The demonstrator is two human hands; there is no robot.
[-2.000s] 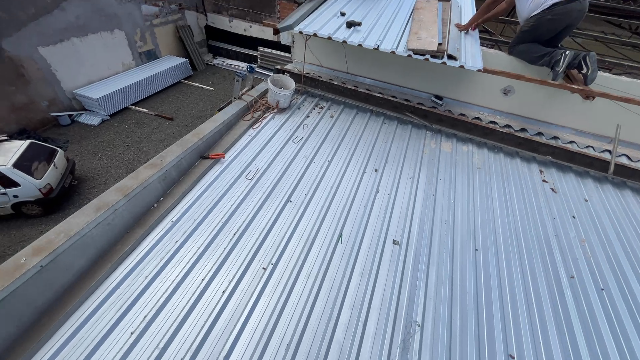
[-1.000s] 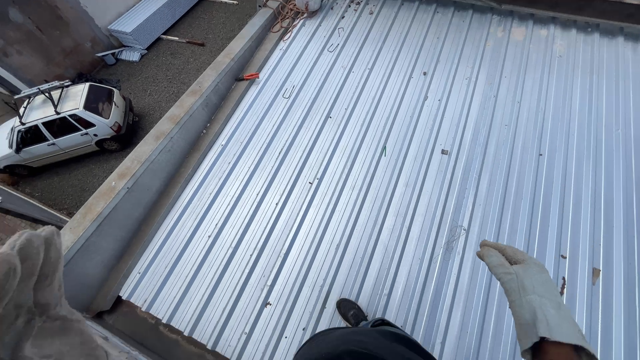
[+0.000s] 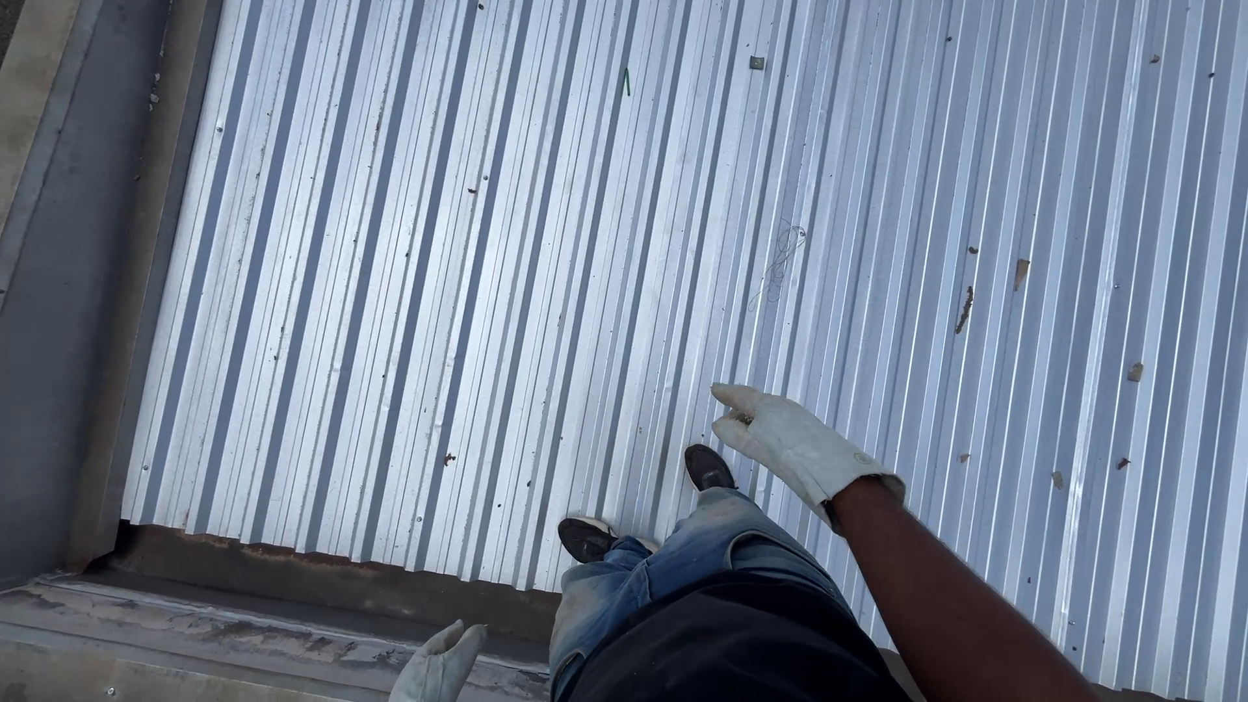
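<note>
My right hand (image 3: 780, 434), in a pale work glove with a wide cuff, hangs over the corrugated metal roof (image 3: 390, 292), just right of my dark shoes. Its thumb and fingers are a little apart, and nothing shows between them. At the bottom edge my left hand (image 3: 439, 665), gloved alike, is partly cut off by the frame, left of my jeans. It is over the ledge below the roof sheets, its visible fingers apart and holding nothing that shows. A loose tangle of thin wire (image 3: 783, 255) lies on the roof ahead of my right hand.
A metal-lined gutter (image 3: 146, 283) and a parapet wall (image 3: 58, 292) run along the left. Below the sheets' lower edge is a recessed channel (image 3: 322, 585) beside a weathered ledge (image 3: 195, 634). Small debris, a green strip (image 3: 626, 82) and brown flakes (image 3: 964, 310) are scattered over the ribs.
The view has tipped down steeply to my legs and feet. Neither hand showed in the oldest frame. The car, the bucket and the other person are out of view.
</note>
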